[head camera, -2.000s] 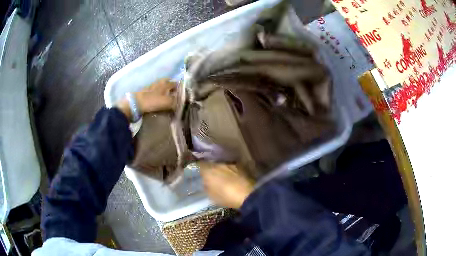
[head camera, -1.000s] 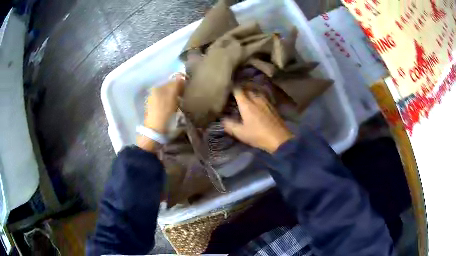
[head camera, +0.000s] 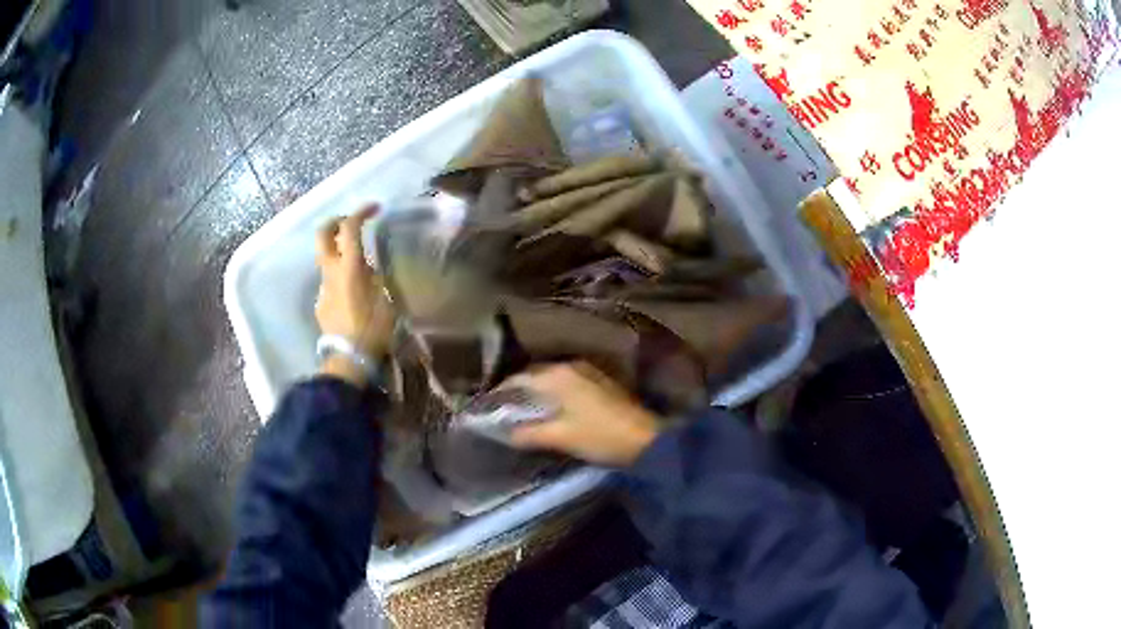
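Note:
A white tub (head camera: 289, 264) stands below me, holding a loose heap of brown cut pieces (head camera: 553, 322). Several folded brown pieces lie at its upper right, and one pointed piece stands at the back. My left hand (head camera: 353, 285) is at the tub's left side, fingers raised and apart beside blurred brown fabric; whether it holds any is unclear. My right hand (head camera: 583, 412) is at the near side of the heap, its fingers on a whitish blurred strip or plastic (head camera: 492, 421). Motion blur hides the fingertips.
A cream board with red printing (head camera: 910, 111) is at the upper right, with a wooden table edge (head camera: 916, 369) below it. A woven brown surface (head camera: 449, 600) is under the tub's near edge. A pale panel (head camera: 43, 344) stands at the far left, beside dark floor (head camera: 234, 135).
My hands have moved apart; the left went left and up, the right nearer the tub's front. The brown pieces between them have shifted. The view has moved, so the board shows more.

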